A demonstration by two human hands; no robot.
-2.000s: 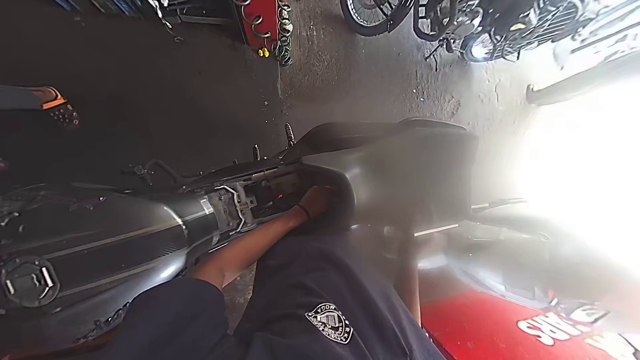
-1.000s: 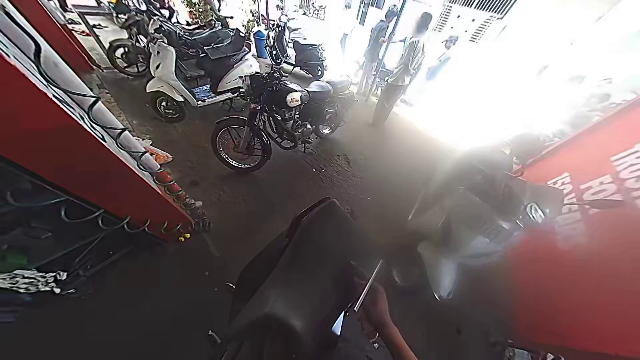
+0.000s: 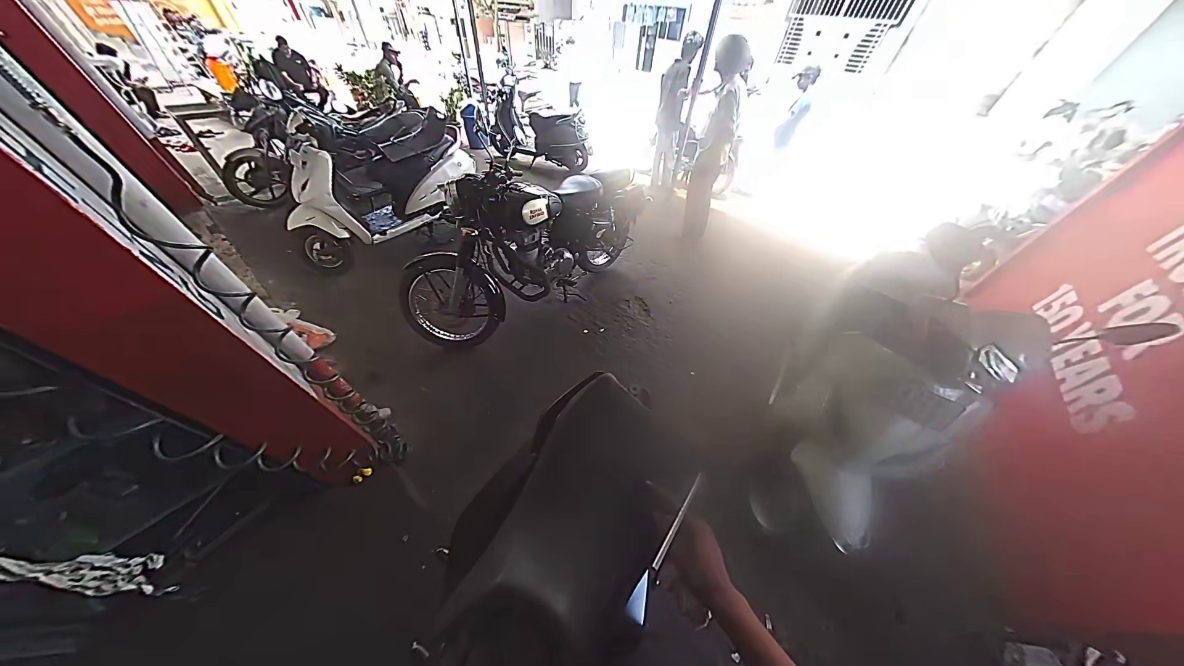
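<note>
A motorcycle's black seat extends from the bottom centre, its far end pointing into the yard. My right hand is at the right side of this seat, with the forearm entering from the bottom right. A thin, bright strip runs along that side next to the fingers; haze and shadow hide whether they grip it or only touch the seat's side. My left hand is out of view.
A red panel with a coiled hose stands left. Ahead are a black motorcycle, a white scooter and standing people. A blurred scooter stands right, beside a red lettered wall.
The view has swung up from the motorcycle's body to the yard. My left hand, earlier in the opening by the seat, has left the view. My right hand stays beside the seat since one second ago.
</note>
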